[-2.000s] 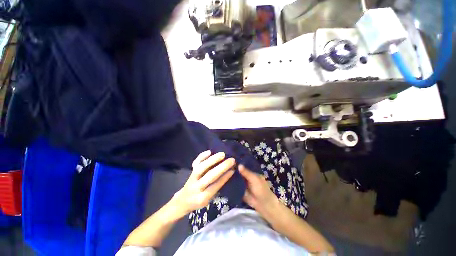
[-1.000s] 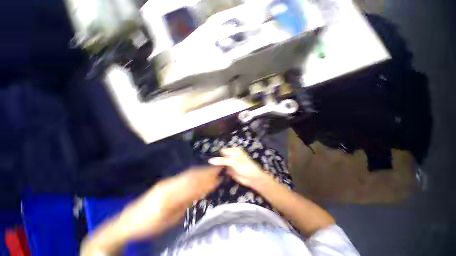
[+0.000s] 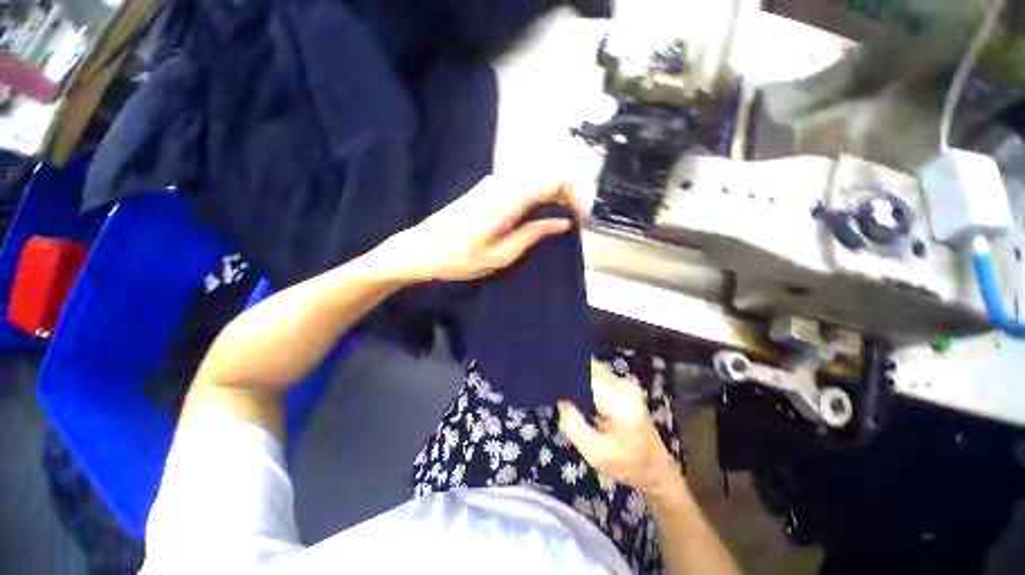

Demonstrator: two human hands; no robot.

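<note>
A dark navy cloth end (image 3: 531,309) is stretched between my two hands, in front of the machine table. My left hand (image 3: 506,230) grips its upper edge close to the cylinder arm. My right hand (image 3: 616,427) holds its lower right corner above the floral-patterned lap. The rest of the navy garment (image 3: 326,135) lies in a large heap to the left. The sewing machine (image 3: 776,213) stands at the right, and its dark presser foot area (image 3: 635,169) is right of my left hand. The cloth is not under it.
A pale linkage lever (image 3: 787,388) hangs below the table edge. Blue crates (image 3: 124,337) and a red basket (image 3: 45,284) are at the left. A machine lamp box (image 3: 967,200) is at the right. A dark pile (image 3: 899,483) lies on the floor at lower right.
The view has swung back from a blurred, turned view. My left hand has moved up toward the machine and my right hand is lower, with the cloth end now spread flat between them.
</note>
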